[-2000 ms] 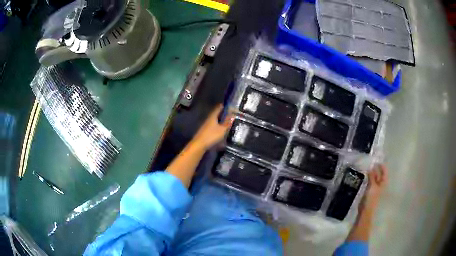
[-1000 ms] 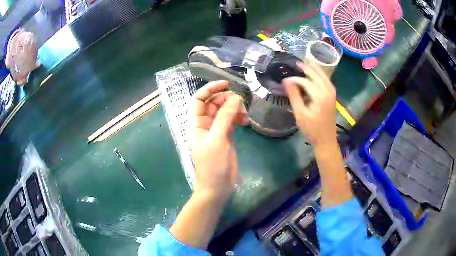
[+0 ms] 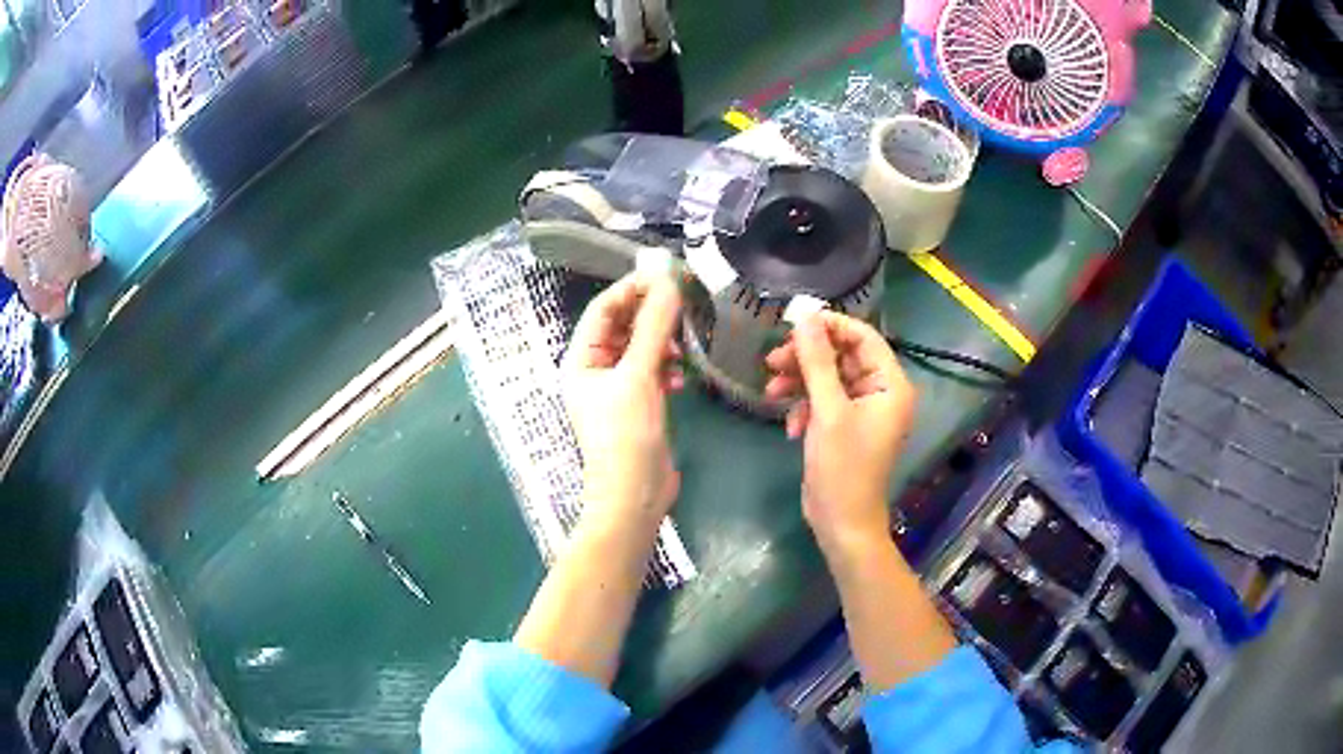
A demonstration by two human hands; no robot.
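Note:
My left hand (image 3: 625, 386) is raised over the bench and pinches a small white tape piece (image 3: 654, 262) between thumb and finger. My right hand (image 3: 846, 413) is beside it and pinches another small white tape piece (image 3: 804, 308) at its fingertips. Both hands are in front of the grey-black tape dispenser (image 3: 737, 221), whose black wheel (image 3: 803, 233) shows behind them. Adhesive sheets (image 3: 508, 383) lie on the bench left of my left hand.
Tweezers (image 3: 379, 547) and wooden strips (image 3: 358, 395) lie at left. A tape roll (image 3: 919, 177) and pink-blue fan (image 3: 1027, 62) stand behind the dispenser. Black-frame trays lie at lower left (image 3: 189, 675) and lower right (image 3: 1164, 586). A blue bin (image 3: 1083, 417) holds grey sheets (image 3: 1246, 442).
The view swung from the lower-right tray to the bench, and both hands left that tray. Since one second ago, my right hand has moved down and left from the dispenser wheel, and white tape pieces now show.

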